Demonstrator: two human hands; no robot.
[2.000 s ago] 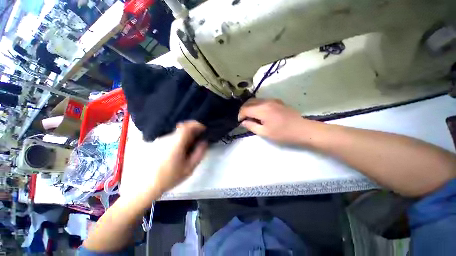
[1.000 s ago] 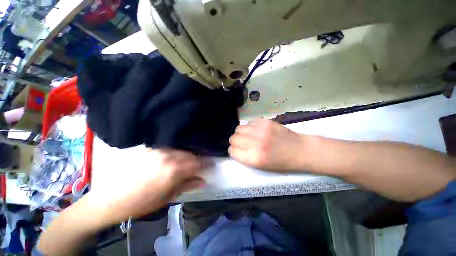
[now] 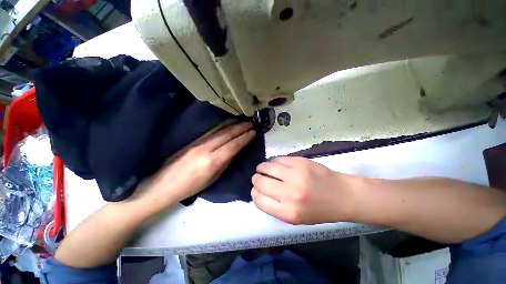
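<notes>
A black garment (image 3: 133, 116) lies bunched on the machine bed, left of and under the needle area. The presser foot and needle (image 3: 258, 117) of the cream, stained sewing machine (image 3: 344, 44) are at the garment's right edge. My left hand (image 3: 208, 158) lies flat on the cloth, fingers pointing to the presser foot. My right hand (image 3: 288, 189) is curled at the garment's right edge, below the foot, with its fingertips pinching the edge; the pinched part is mostly hidden.
The white table (image 3: 233, 233) has a ruler scale along its front edge. A red plastic basket (image 3: 58, 194) holding clear bags stands at the left. The machine's arm crosses the top of the view. A dark brown object (image 3: 495, 165) lies at the right edge.
The view has moved closer to the machine. My left hand has moved from the garment's front edge up onto the cloth beside the foot. The garment is spread wider, towards the left and front.
</notes>
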